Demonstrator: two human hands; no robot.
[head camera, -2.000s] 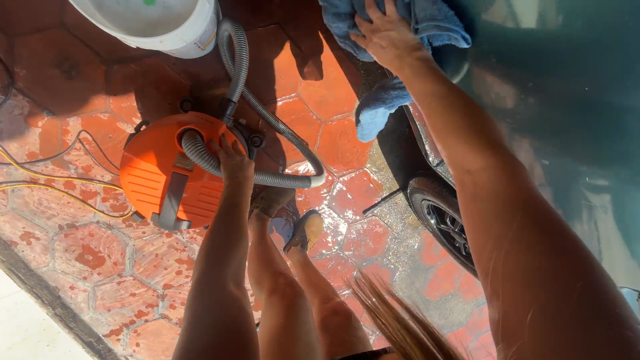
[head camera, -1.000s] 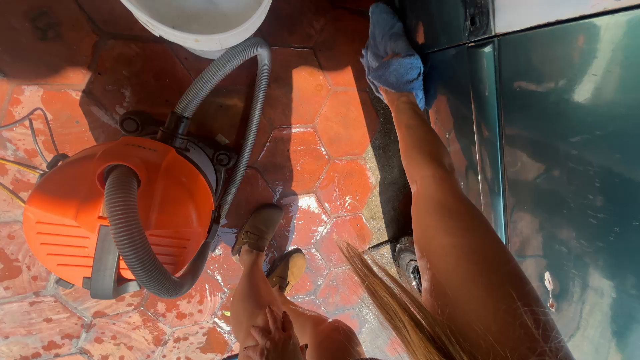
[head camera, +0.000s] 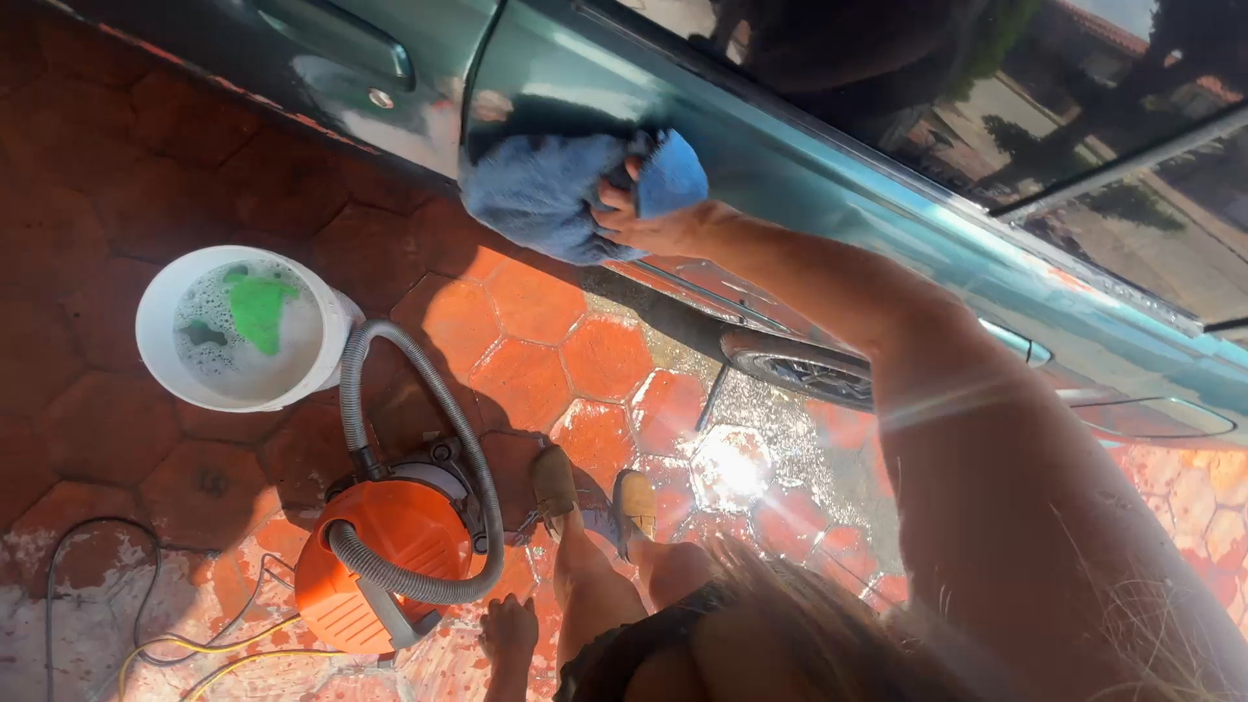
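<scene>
My right hand (head camera: 643, 219) presses a blue cloth (head camera: 551, 195) against the lower side of a green car door (head camera: 780, 185), its fingers closed into the fabric. My left hand (head camera: 510, 629) hangs low beside my legs, just right of an orange vacuum cleaner (head camera: 390, 565); its fingers are partly curled and it seems to hold nothing. The vacuum's grey corrugated hose (head camera: 478, 478) loops up and back around its body. Behind the vacuum stands a white bucket (head camera: 156, 331) of sudsy water, with a green cloth (head camera: 258, 307) in it.
Dark and yellow cables (head camera: 210, 648) trail over the wet hexagonal tiles (head camera: 517, 380) at the lower left. My feet in brown shoes (head camera: 556, 483) stand close to the vacuum's right side. A car wheel (head camera: 804, 369) shows below the door; the car's windows are at the upper right.
My right hand has stayed on the blue cloth, which now lies against the door. Two seconds ago my left hand rested on the vacuum; now it is off it. The view has shifted widely.
</scene>
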